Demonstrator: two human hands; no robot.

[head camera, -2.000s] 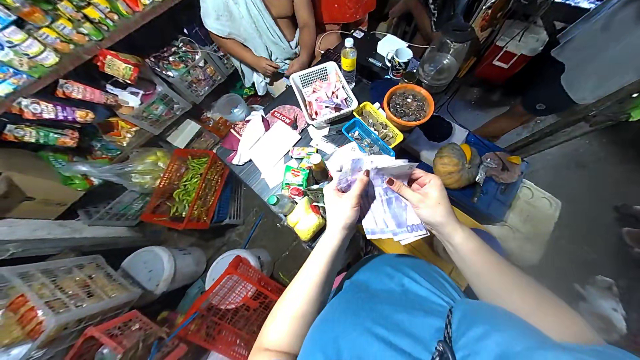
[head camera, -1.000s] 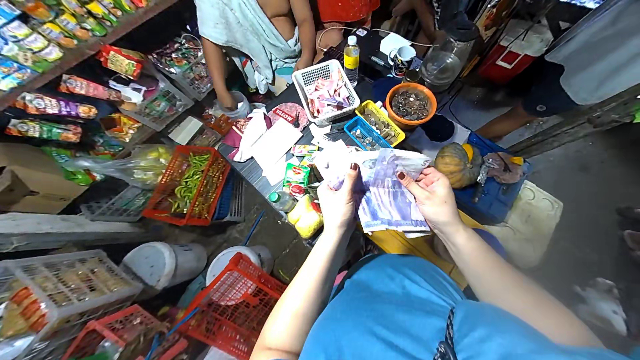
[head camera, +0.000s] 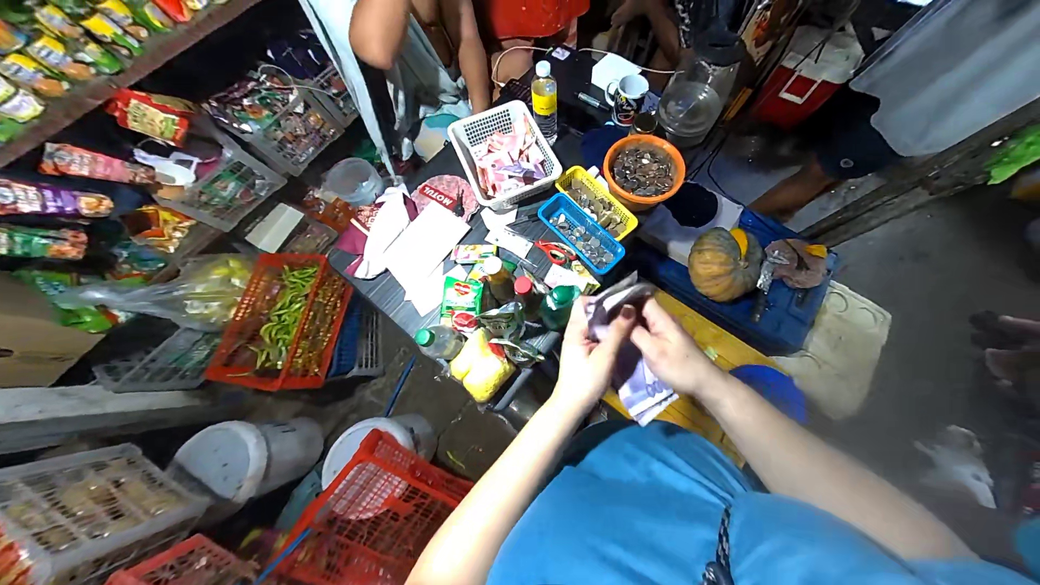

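Purple banknotes are gripped between both hands in front of my blue shirt, folded or bunched at the top and hanging down below. My left hand closes on their left side, and my right hand on their right side. Beyond the hands on the dark table stand a white basket of paper notes, a yellow basket and a blue basket of coins, and an orange bowl of coins. Red-handled scissors lie beside the blue basket.
Bottles and a yellow-filled bag crowd the table's near corner. A red crate of green chillies stands left, with lidded white buckets below. A squash rests on a blue container at right. A person sits across the table.
The notes were spread wide between my hands one second ago; now they are bunched, with my hands closer together. The person across has moved an arm back from the clear tub.
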